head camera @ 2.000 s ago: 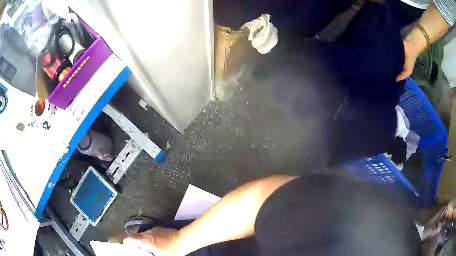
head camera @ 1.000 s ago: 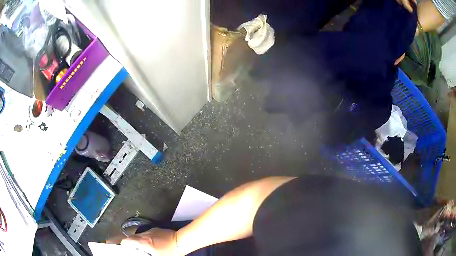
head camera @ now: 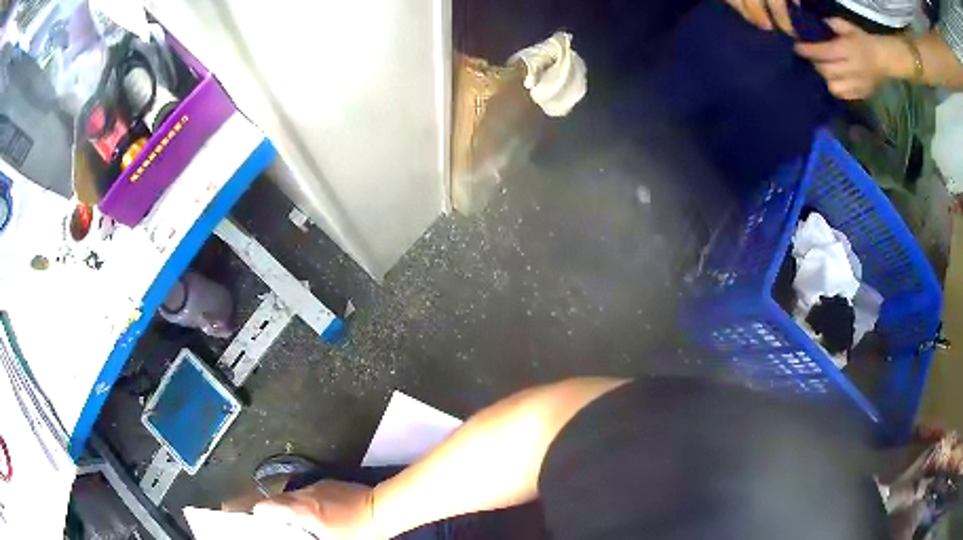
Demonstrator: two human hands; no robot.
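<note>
My right hand (head camera: pixel 322 508) is at the lower left, partly cut off by the bottom edge. Its fingers are curled at a white paper (head camera: pixel 227 521), which also runs out of the picture. Whether it holds a pen cannot be told. My bare forearm crosses from a dark sleeve, large and blurred at the bottom. Another pale sheet (head camera: pixel 410 429) shows just beyond the forearm, partly hidden by it. My left hand is not in view.
Another person's hands hold dark navy cloth (head camera: pixel 744 90) at the upper right. A blue plastic basket (head camera: pixel 882 253) holds white and black cloth. At left are a blue-edged white table (head camera: pixel 174 237), a purple tray (head camera: pixel 169 153) and a foot pedal (head camera: pixel 192 409). A white panel (head camera: pixel 348 116) stands behind.
The other person's hands have moved up and left, and the navy cloth is drawn up off the basket, showing more of it. My right hand and the papers have hardly moved.
</note>
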